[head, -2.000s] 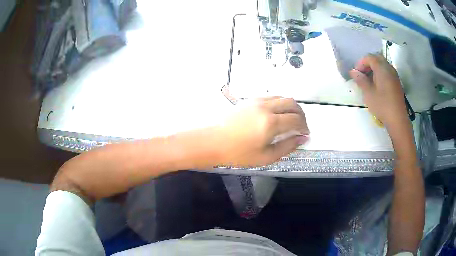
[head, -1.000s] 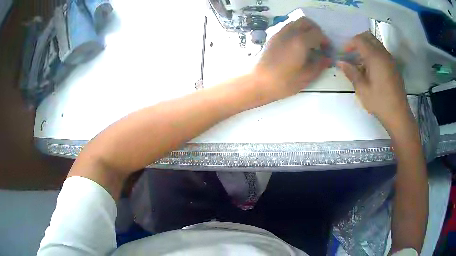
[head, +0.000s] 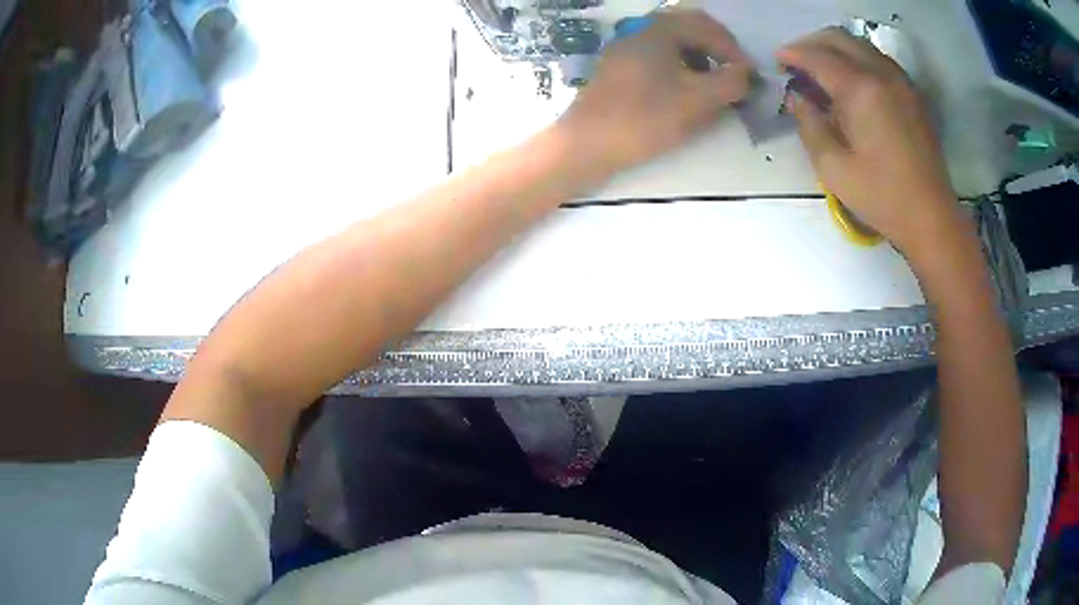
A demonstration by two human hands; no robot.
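A smooth grey cut piece [head: 771,116] lies on the machine bed to the right of the needle area, partly hidden by my hands. My left hand [head: 663,89] pinches its left side with the fingertips. My right hand [head: 858,124] pinches it on the right, with a small dark bit at the fingertips that is too blurred to name. The presser foot area [head: 550,36] of the white sewing machine shows at the top, left of my hands. A yellow scissors loop [head: 854,222] shows under my right hand.
Grey and blue-grey bundles [head: 160,101] lie at the far left of the white table. Silvery tape-measure edging [head: 568,360] runs along the front edge. A crinkled plastic bag [head: 858,502] hangs at the lower right. A dark flat rectangle [head: 1047,219] lies at the right.
My left hand has moved from the table front up to the grey piece beside my right hand. The view has shifted, and the yellow loop shows again below my right hand.
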